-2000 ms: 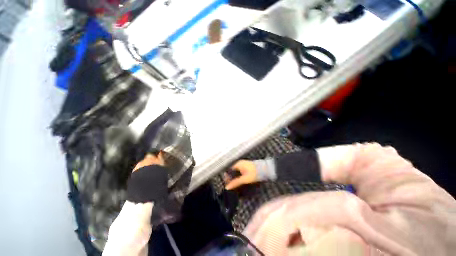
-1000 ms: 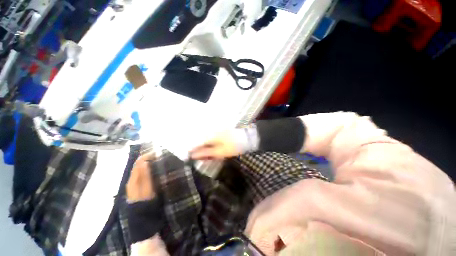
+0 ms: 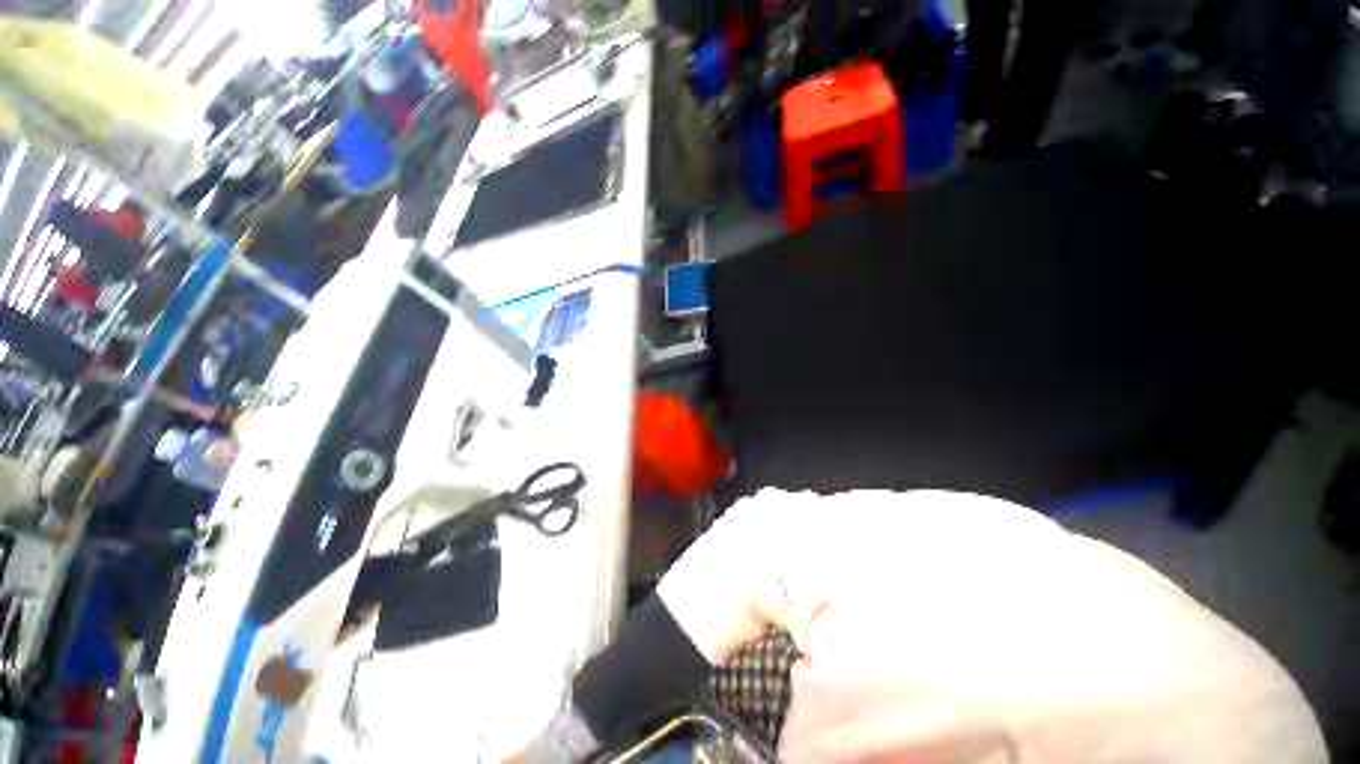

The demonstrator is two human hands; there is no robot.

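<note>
My right arm reaches in from the lower right. Its black cuff ends at the bottom edge, where my right hand [image 3: 549, 740] is only a pale, washed-out patch, mostly cut off; what it holds cannot be seen. My left hand is out of the picture. The white sewing machine [image 3: 254, 515] with its dark control panel and blue stripe runs along the left of the table. Its needle area is below the picture. Black-handled shears [image 3: 540, 500] lie on the table beside a flat black pad [image 3: 437, 597]. Small-checked cloth [image 3: 756, 685] shows under my right sleeve.
A brown tag [image 3: 281, 681] lies on the machine. A black lint clump [image 3: 540, 379] is near its far end. The table's edge [image 3: 615, 448] runs up to another workstation [image 3: 545, 179]. A red stool [image 3: 843, 132] stands beyond, and a red object [image 3: 679, 445] is beside the table.
The view has swung up and to the right. The plaid garment and my left hand have left the picture, and my right hand has moved to the bottom edge. Shears and pad remain on the table.
</note>
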